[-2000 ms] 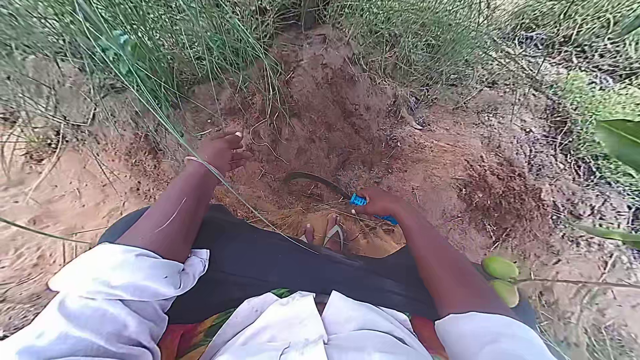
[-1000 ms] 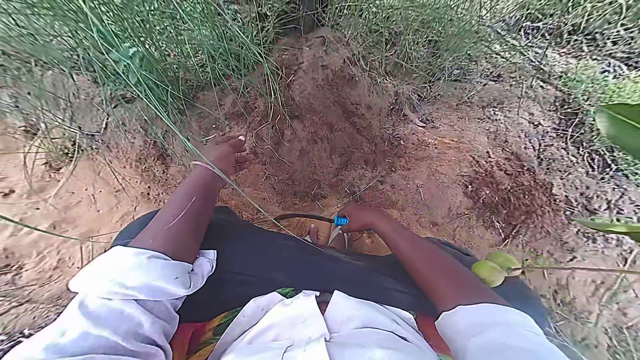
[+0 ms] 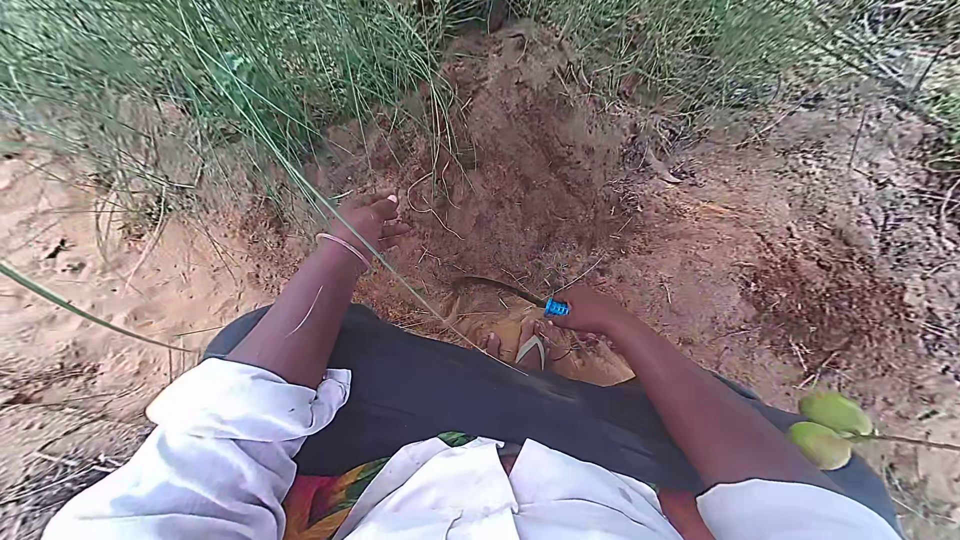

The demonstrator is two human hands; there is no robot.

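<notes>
My right hand [image 3: 589, 309] is closed around the blue handle of a sickle [image 3: 499, 283], low in front of my feet. The dark curved blade points left, close above the sandy soil. My left hand [image 3: 371, 221], with a bangle at the wrist, is over the reddish soil [image 3: 525, 180] to the left, its fingers apart and nothing seen in them. A long green grass stem crosses in front of that wrist.
Tall green grass [image 3: 300, 67] grows along the far side. My sandalled foot [image 3: 531, 351] stands just below the blade. Green fruits [image 3: 821, 446] on a thin stem hang at the right, near my knee. Dry twigs lie on the ground.
The sickle in my right hand has shifted and its blade has changed angle. My left hand stays over the soil at the left with its fingers apart.
</notes>
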